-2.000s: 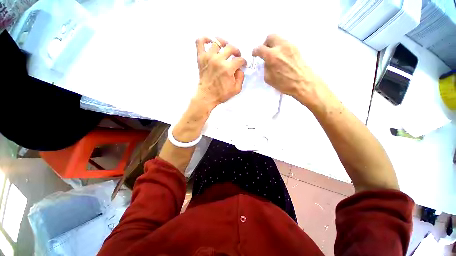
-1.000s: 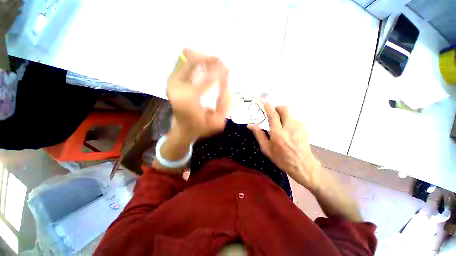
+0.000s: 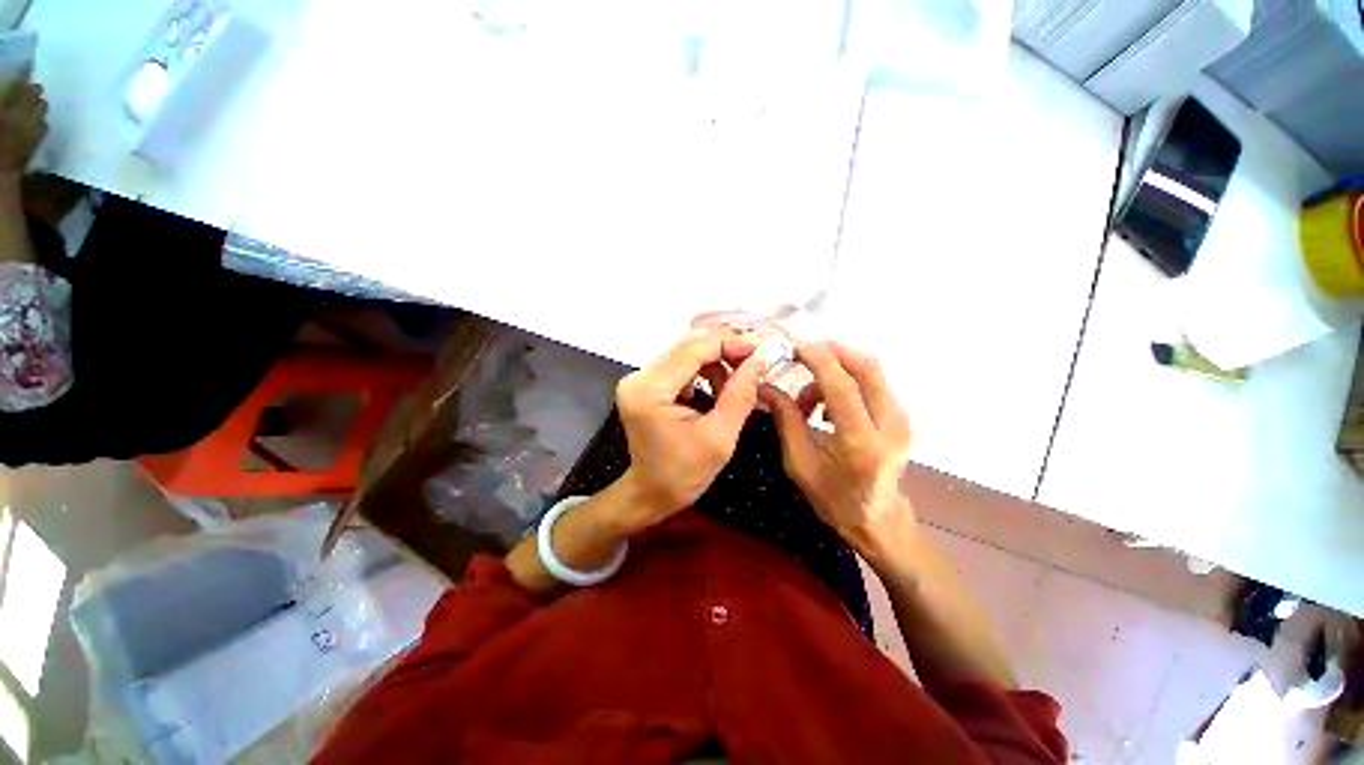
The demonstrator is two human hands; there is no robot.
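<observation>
A small white rounded piece (image 3: 776, 353), which looks like a charging case, is held between the fingertips of both hands at the bench's front edge, above the lap. My left hand (image 3: 691, 419) pinches it from the left with thumb and forefinger. My right hand (image 3: 848, 434) holds it from the right with curled fingers. The fingers cover much of the piece, and glare hides its details. Something pinkish and unclear lies just behind it at the edge.
White boxes (image 3: 1125, 53) stand stacked at back right. A black smartphone (image 3: 1182, 187), yellow tape (image 3: 1331, 242) and a paper sheet (image 3: 1254, 321) lie right. An open brown carton (image 3: 392, 493) and orange stool (image 3: 277, 434) are below left. Another person's hand (image 3: 20, 124) shows far left.
My left hand has moved from a raised, blurred position down to the right and joined my right hand. Both now hold the small white piece. The carton below shows more.
</observation>
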